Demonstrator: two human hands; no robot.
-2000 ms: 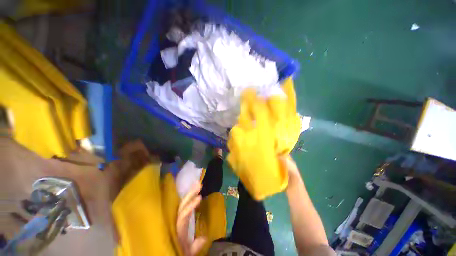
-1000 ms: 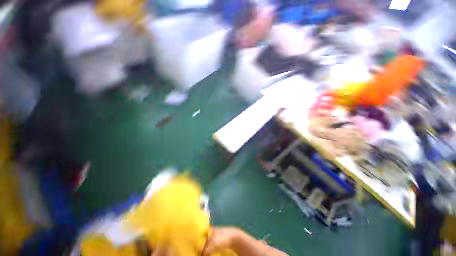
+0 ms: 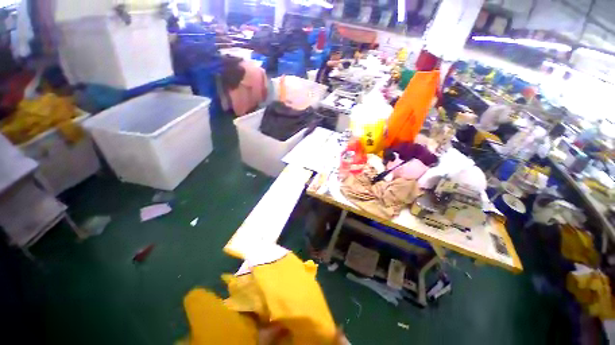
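Observation:
A bundle of mustard garment pieces [image 3: 293, 293] with a white patch at its top edge is held up at the bottom centre, cut off by the frame. Blurred fingertips [image 3: 273, 333] show against its lower part; I cannot tell clearly which hand they belong to. A small bit of my right hand [image 3: 342, 337] shows at the bundle's lower right edge. The rest of both hands is hidden by the cloth or out of the picture.
A sewing table [image 3: 418, 232] with tan cloth and a machine stands ahead right, with a narrow white extension [image 3: 266, 215] reaching towards me. White bins [image 3: 179, 151] stand ahead left. Scraps lie on the green floor [image 3: 182, 242].
The view has swung up and right from the blue crate and pressing table to the workshop. The mustard bundle has moved with me, away from the crate. The iron has left view.

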